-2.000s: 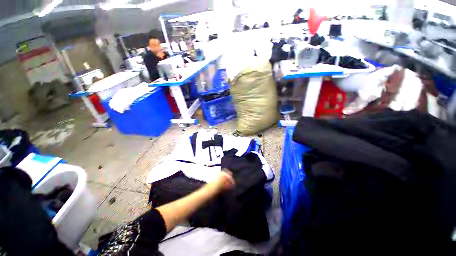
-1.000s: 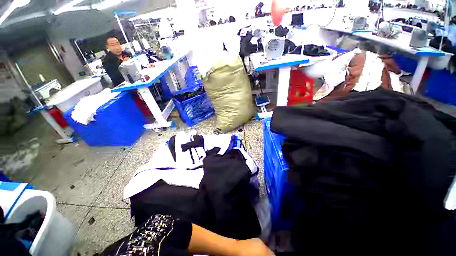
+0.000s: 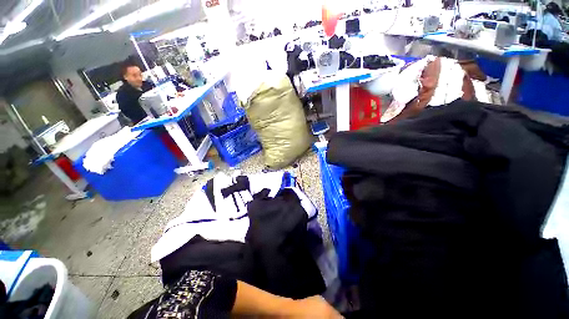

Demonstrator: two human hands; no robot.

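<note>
My left hand [image 3: 315,306] is at the bottom edge, partly cut off, below a black sleeve with white print. Its fingers are not clear. A large heap of black garment pieces [image 3: 430,180] fills the right side, on and over a blue crate [image 3: 335,209]. A lower pile of black cloth [image 3: 281,240] and white cloth [image 3: 203,227] lies in front, left of the crate. My left hand is just below this pile, close to the black heap. Whether it touches cloth cannot be told. My right hand is not in view.
A white tub [image 3: 53,283] with dark cloth stands at the lower left. A tan sack [image 3: 277,124] and a blue bin [image 3: 134,165] stand ahead. A person [image 3: 130,93] sits at a sewing table [image 3: 181,109]. Brown and white cloth [image 3: 437,84] lies behind the heap.
My left hand has moved from over the low pile down and right to the bottom edge. The view has turned right, so the crate and black heap sit further left.
</note>
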